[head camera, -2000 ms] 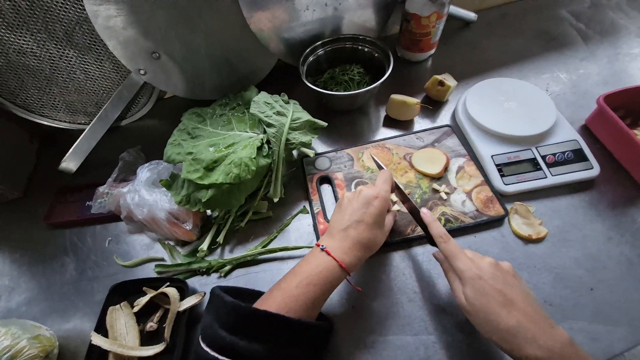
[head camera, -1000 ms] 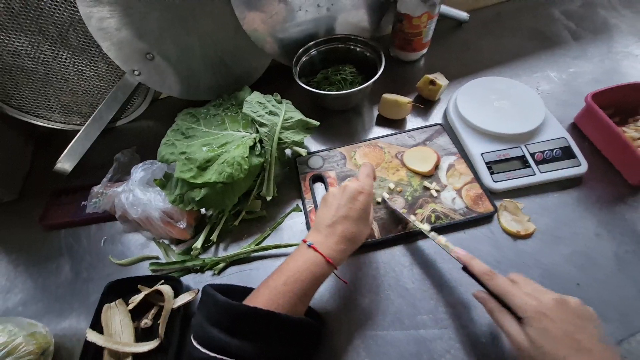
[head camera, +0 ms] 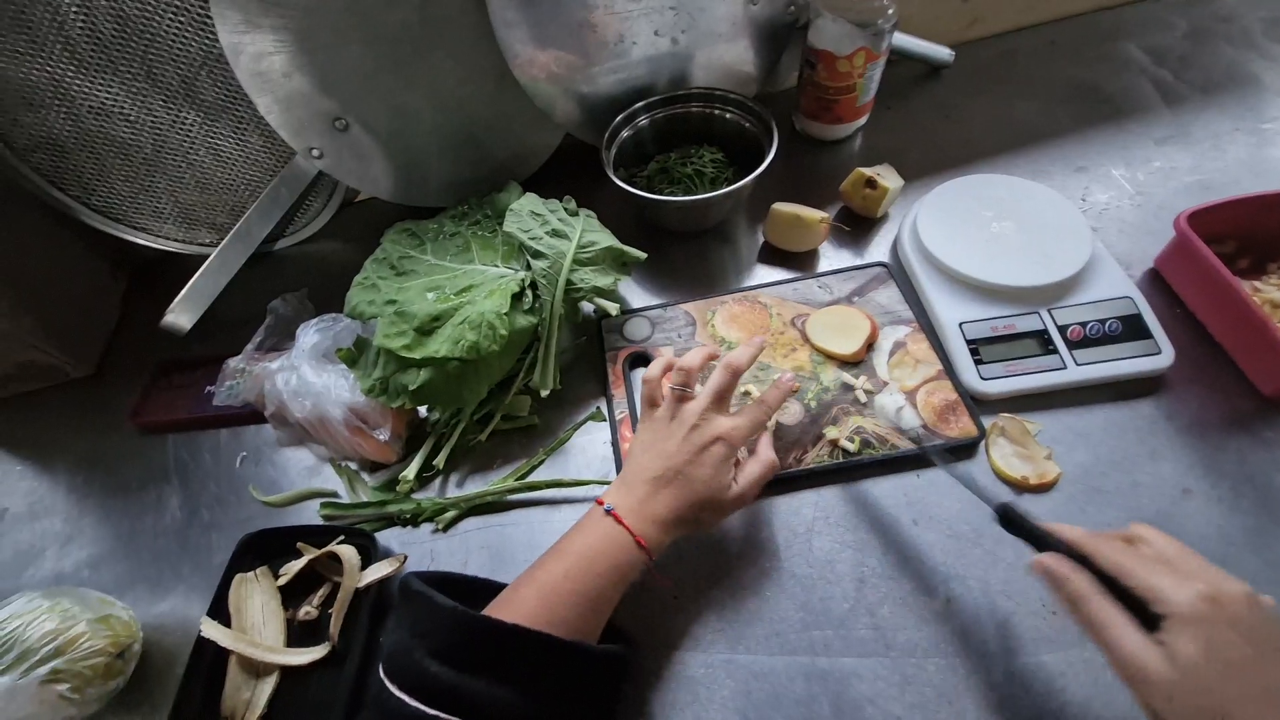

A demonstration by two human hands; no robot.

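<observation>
My left hand (head camera: 700,440), with a red bracelet at the wrist, lies palm down with fingers spread over the left part of a picture-printed cutting board (head camera: 900,290). Small pale cut pieces (head camera: 858,386) lie by its fingers; whether anything is under the palm is hidden. At the lower right my right hand (head camera: 1170,610) grips the black handle of a kitchen knife (head camera: 1070,560), the blurred blade pointing to the board's near edge. An apple piece (head camera: 840,332), cut face up, rests on the board. Two more fruit pieces, one apple-like (head camera: 796,227) and one darker-cored (head camera: 871,190), sit behind it.
A white kitchen scale (head camera: 1010,230) and a peel-like apple scrap (head camera: 1022,453) are right of the board, a pink container (head camera: 1215,300) beyond. Leafy greens (head camera: 450,290), a plastic bag (head camera: 320,380) and a black tray (head camera: 215,600) of peels are left. A steel bowl (head camera: 690,205) and jar (head camera: 843,80) stand behind.
The right hand with the knife has moved away from the board, toward the lower right. The left hand's fingers, bunched together before, are now spread over the board.
</observation>
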